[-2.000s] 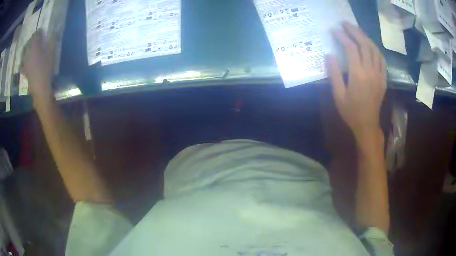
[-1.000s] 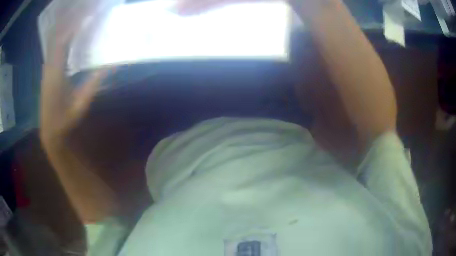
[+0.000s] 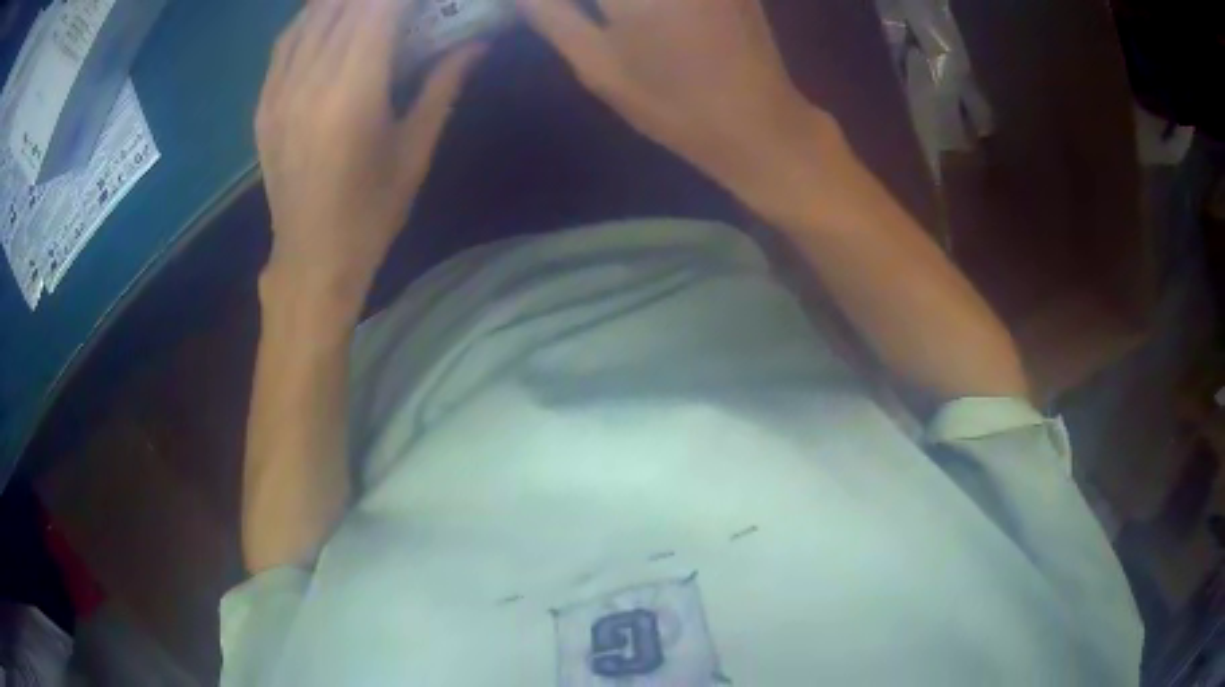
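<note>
A white printed piece (image 3: pixel 454 22), seemingly the end of a small white box, shows between my hands at the top edge of the view; the rest of it is cut off or covered. My left hand (image 3: pixel 352 128) lies against its left side with the thumb below it. My right hand (image 3: pixel 672 67) is on its right side, fingers reaching the top edge, fingertips partly out of the picture.
The green bench top (image 3: pixel 202 148) curves along the left. Printed white sheets (image 3: pixel 83 188) lie on it at the far left, a greyish strip over them. Crumpled clear plastic (image 3: pixel 940 67) hangs at the upper right beside brown panels (image 3: pixel 1061 201).
The view has turned, so the bench and sheets now lie at the left. The large bright white item has left the view. Both hands have come together around the small printed piece at the top.
</note>
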